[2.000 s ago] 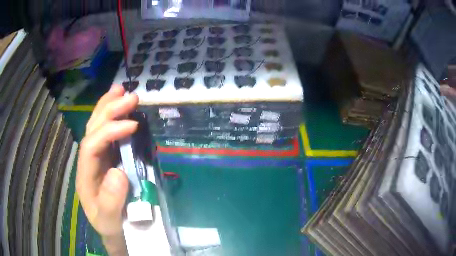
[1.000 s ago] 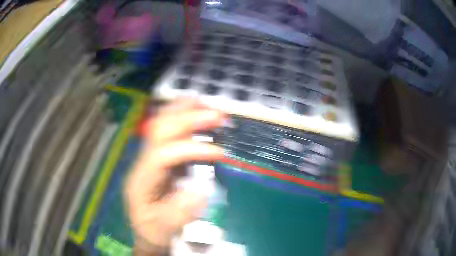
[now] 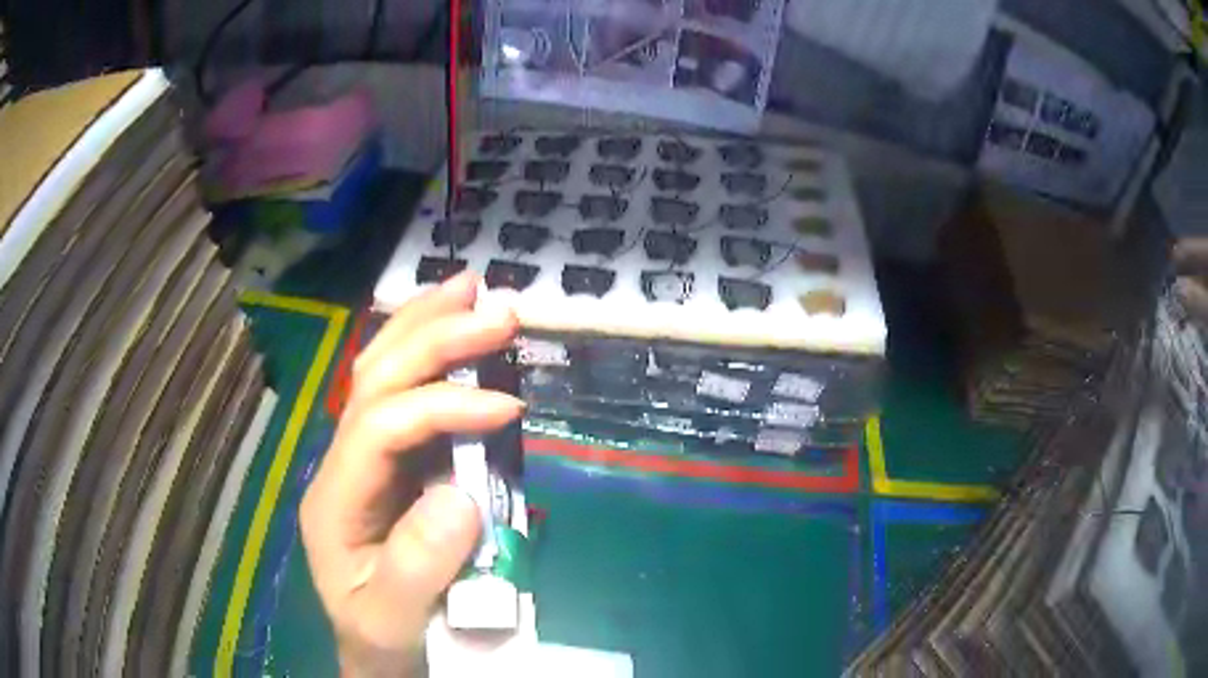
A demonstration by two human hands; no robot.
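My left hand (image 3: 404, 464) is curled around the upright white and black listening test fixture (image 3: 506, 457), its fingers on the upper part and its thumb beside the pale metal strip (image 3: 469, 464). Green tape (image 3: 507, 554) wraps the fixture above a small white test connector (image 3: 482, 601). My right hand is not in view. Behind the hand, a white foam tray (image 3: 636, 307) holds rows of black speakers with thin leads. Its right column of cutouts looks tan. The tray lies on a dark film-wrapped stack (image 3: 609, 397) with white labels.
A tall tray stack (image 3: 119, 344) curves along the left edge. Another tray stack (image 3: 1020, 596) stands at lower right. Brown cardboard sheets (image 3: 1047, 318) lie at back right. A red wire (image 3: 454, 106) hangs from above. A pink item (image 3: 285, 139) is at back left.
The camera view has shifted, so the hand, fixture and foam tray now appear further right than two seconds ago. The blur has cleared. My left hand remains on the fixture.
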